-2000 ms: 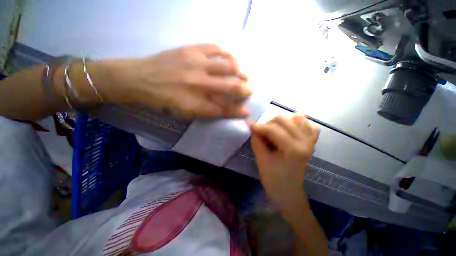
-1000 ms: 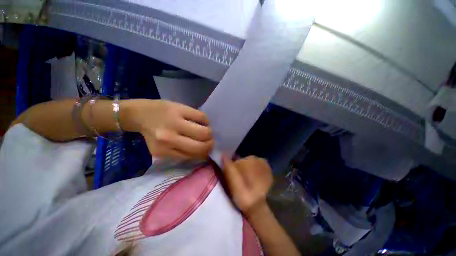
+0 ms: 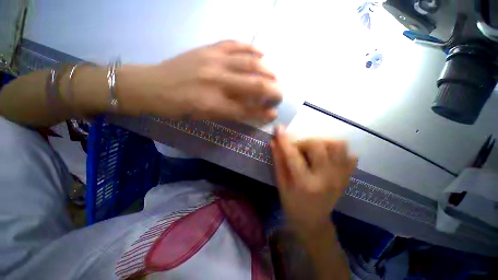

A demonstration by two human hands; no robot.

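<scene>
A light blue-grey cloth piece lies on the white table by the ruler-marked edge. Only a small part shows between my hands; the rest is hidden or lost in the lamp glare. My left hand is over the cloth, palm down, with fingers bent and blurred. My right hand is at the table edge, its thumb and fingertips at the cloth's near end beside my left fingertips. Both hands pinch the cloth there.
A black ribbed cylinder hangs under the machine head at upper right. A dark seam line crosses the table. Snips and white scrap lie at right. A blue crate stands below the table edge.
A second ago both hands held the cloth's end over the lap, with the strip hanging across the edge. Now hands and cloth are up on the table, and the view shows the machine again.
</scene>
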